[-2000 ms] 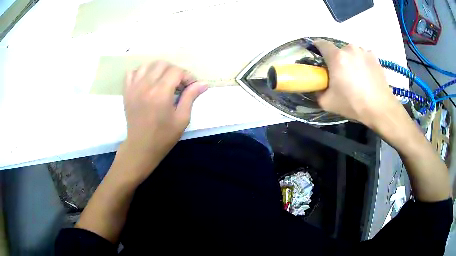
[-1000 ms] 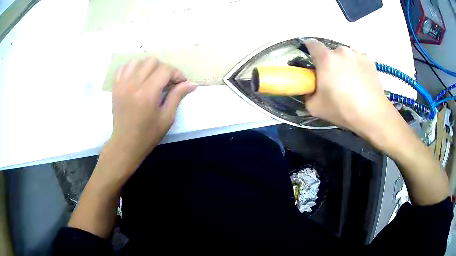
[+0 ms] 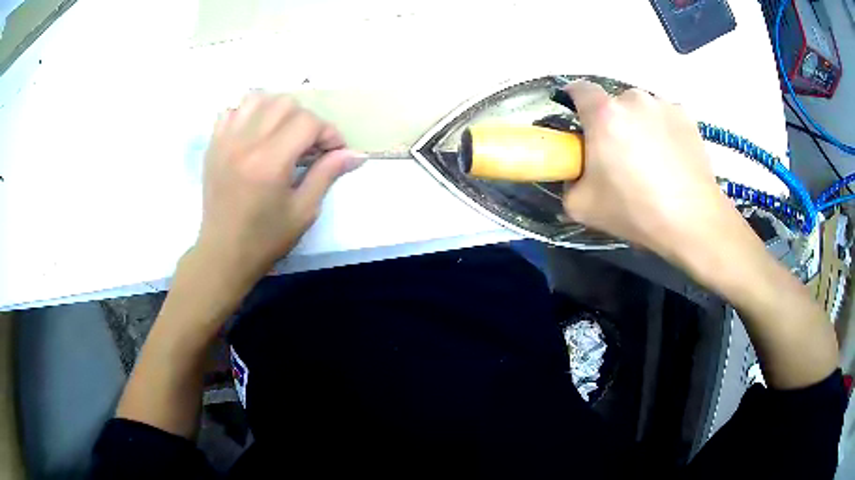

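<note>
A pale khaki cut fabric piece (image 3: 370, 112) lies on the white table near its front edge. My left hand (image 3: 267, 183) pinches the folded near edge of the piece between thumb and fingertips and covers its left end. A narrow folded edge (image 3: 386, 155) shows between my fingertips and the iron's point. My right hand (image 3: 633, 169) is closed on the yellow-orange handle of the steam iron (image 3: 511, 202). The iron lies flat, its point facing left, and covers the right part of the piece.
Another pale fabric piece (image 3: 223, 21) lies at the far left of the table (image 3: 112, 253). A dark iron pad (image 3: 694, 21) is at the far right. Blue spiral-wrapped hoses (image 3: 750, 150) trail off right. A red and black box (image 3: 811, 56) stands beyond the table. A bin with crumpled white material (image 3: 586, 356) is below.
The iron, with my right hand on it, has moved left along the fabric's near edge. My left hand has also shifted left, still pinching the edge. The gap between them is smaller.
</note>
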